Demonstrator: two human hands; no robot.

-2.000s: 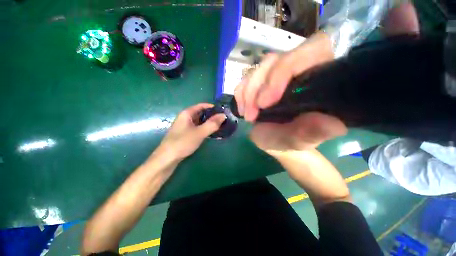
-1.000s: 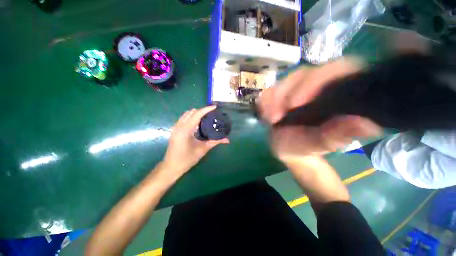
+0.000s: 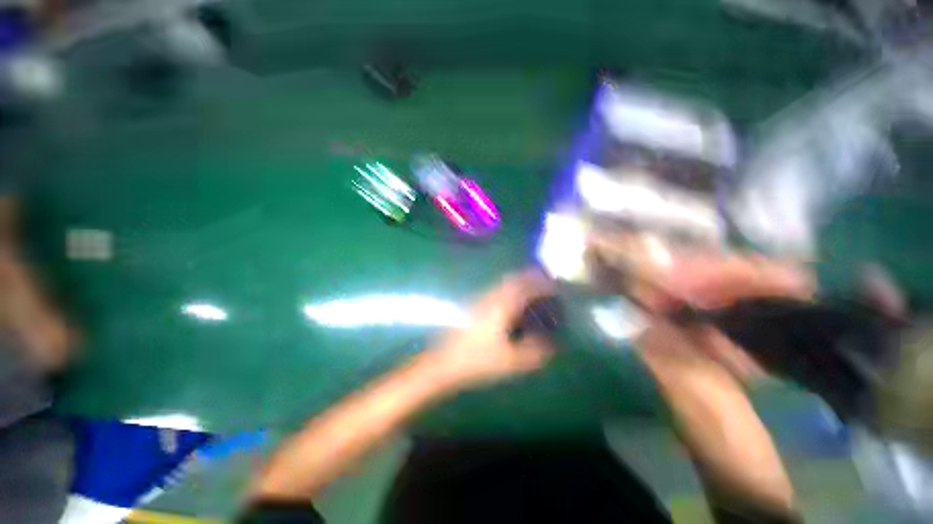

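Note:
The head view is heavily blurred. My left hand [image 3: 501,333] holds a dark round unit [image 3: 538,315] above the green table, in front of the screw feeder. My right hand [image 3: 696,292] is around the black electric screwdriver [image 3: 808,333], which runs out to the right. Its front end is near the feeder's lower front; the blur hides the bit and any screw. The screw feeder [image 3: 655,194] has a blue left side and a white front.
A green-white lit unit [image 3: 385,191] and a pink lit unit [image 3: 467,208] stand left of the feeder. A dark object [image 3: 389,78] lies farther back. A clear plastic bag [image 3: 783,200] is right of the feeder. A person's arm [image 3: 31,302] is at the left edge.
The view has swung left and blurred, so the table things appear farther right. The screwdriver's front end is now nearer the feeder. My left hand still holds the dark unit.

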